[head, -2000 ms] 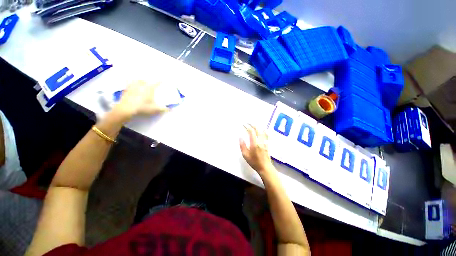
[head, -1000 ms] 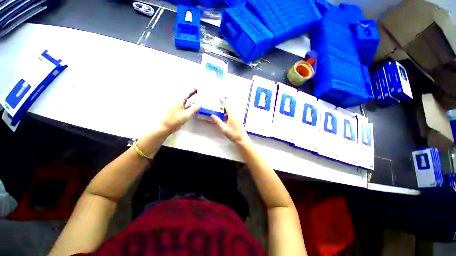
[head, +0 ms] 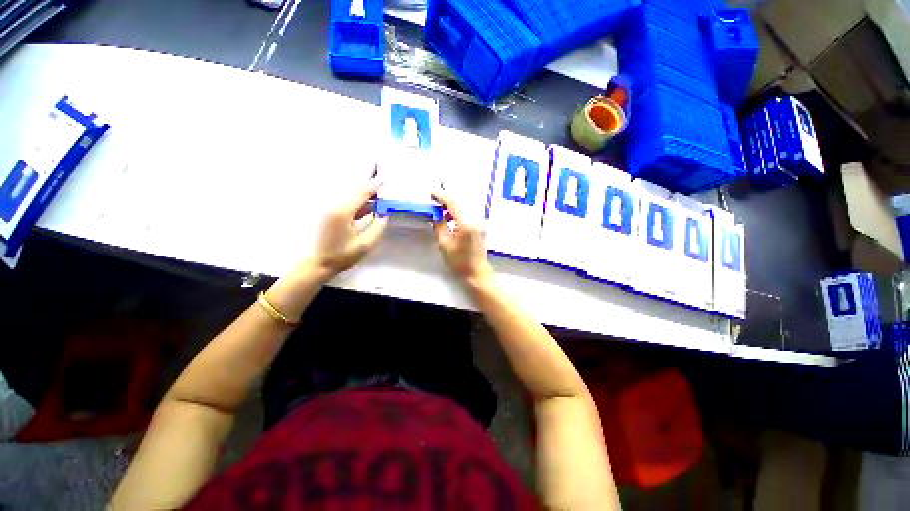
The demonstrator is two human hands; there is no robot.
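A white retail box (head: 407,165) with a blue window lies on the white board in front of me, its long side pointing away from my body. A blue end flap shows at its near end. My left hand (head: 349,228) grips the near left edge of the box. My right hand (head: 459,240) is at the near right corner, its fingers on the flap end. A row of several similar boxes (head: 617,215) lies side by side just to the right. An open carton (head: 50,170) with its flaps sticking out lies at the far left.
A single blue tray (head: 357,40) lies behind the work, near clear plastic film. Stacked blue trays (head: 683,100) and a tape roll (head: 599,122) are behind the row. Finished boxes (head: 783,142), brown cardboard (head: 818,40) and another box stack (head: 850,311) are at right. A person's dark sleeve shows there.
Two seconds ago my hands were apart, the left on a box further left. That box now lies between both hands beside the row. Since one second ago the hands have barely moved; the view has shifted.
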